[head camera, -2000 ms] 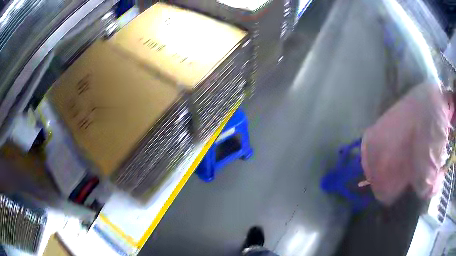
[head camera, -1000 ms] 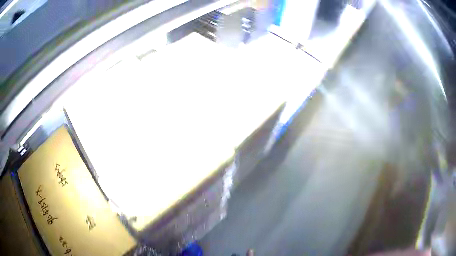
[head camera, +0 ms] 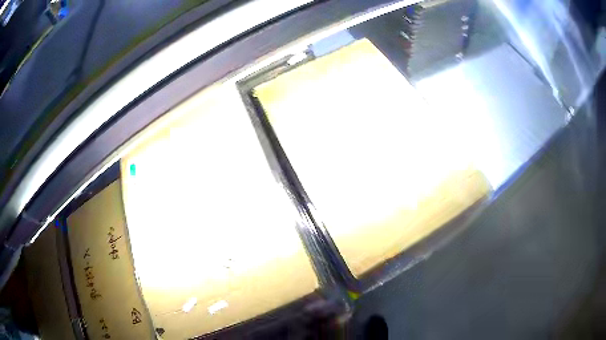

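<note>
No hand shows clearly in the head view. Nearest in front of me are stacks topped with brown board. The middle stack [head camera: 226, 219] is glaring white over most of its top, with a green mark at its upper left corner and two small white labels near its lower edge. A second board-topped stack [head camera: 379, 172] lies to its right, with a narrow dark gap between them. A board with handwriting [head camera: 106, 265] lies to the left, set apart by an edge.
A bright strip light and rail [head camera: 166, 80] cross the upper left. A pale bench surface [head camera: 505, 113] extends beyond the right stack. Grey floor [head camera: 498, 265] lies at the lower right. A dark rounded shape [head camera: 377, 328], perhaps a shoe, shows at the bottom.
The view has swung along the bench and come over the board-topped stacks. The glare has eased, showing two separate tops. The blue stools and pink-clothed person have left the view.
</note>
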